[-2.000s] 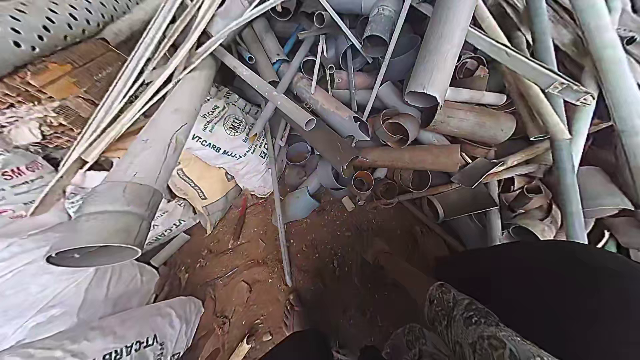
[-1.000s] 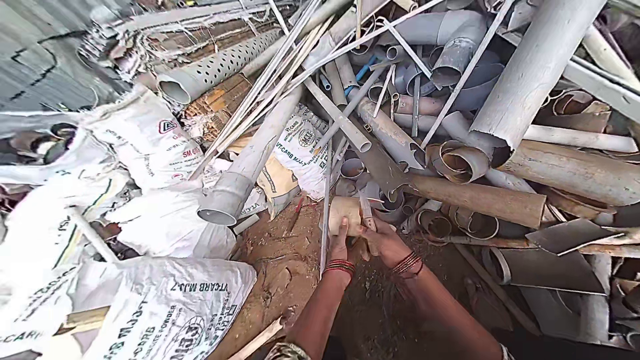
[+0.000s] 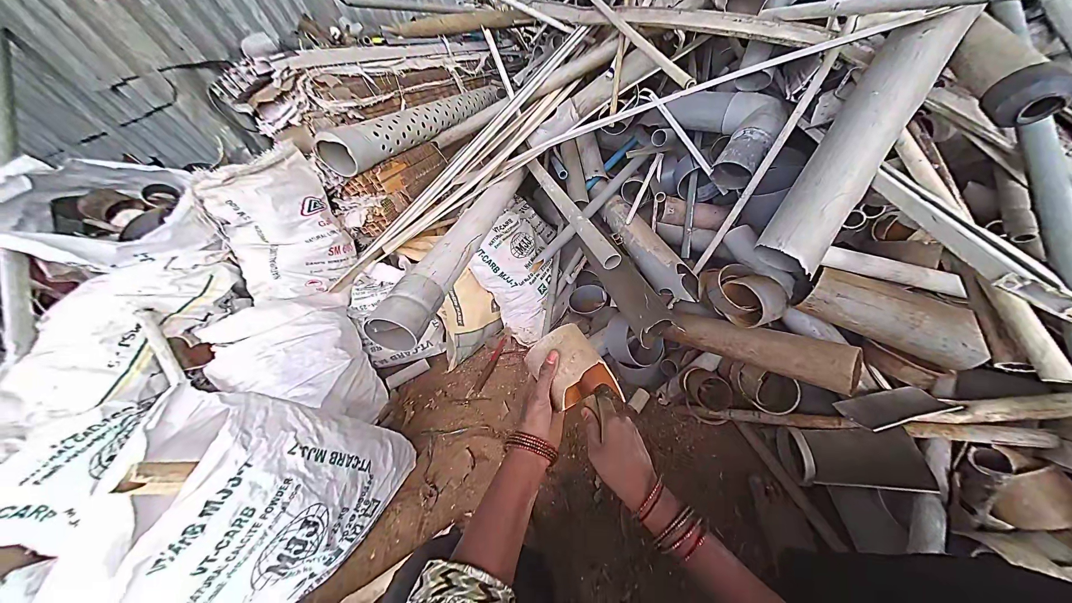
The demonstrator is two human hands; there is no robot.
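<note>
Near the middle of the view, my left hand (image 3: 543, 412) holds a short cream pipe piece (image 3: 559, 358) by its side, thumb on the outer wall. Its broken end shows an orange inside and faces my right hand. My right hand (image 3: 618, 448) is closed around a dark, narrow tool (image 3: 601, 404), whose end is at the opening of the pipe piece; its kind is hard to tell. Both wrists wear bangles. Just beyond the hands lies a heap of plastic pipe pieces, with a brown pipe (image 3: 764, 350) to the right.
Printed white sacks (image 3: 276, 494) fill the left side. A grey pipe with a socket end (image 3: 419, 297) and thin strips (image 3: 469, 167) slope across the heap. A perforated pipe (image 3: 410, 126) lies before a corrugated metal wall (image 3: 142, 75). Brown soil (image 3: 444, 435) shows below.
Two seconds ago my hands were not visible; one second ago both were at the pipe piece. Now its orange inside shows and my right hand is lower beside it with the dark tool.
</note>
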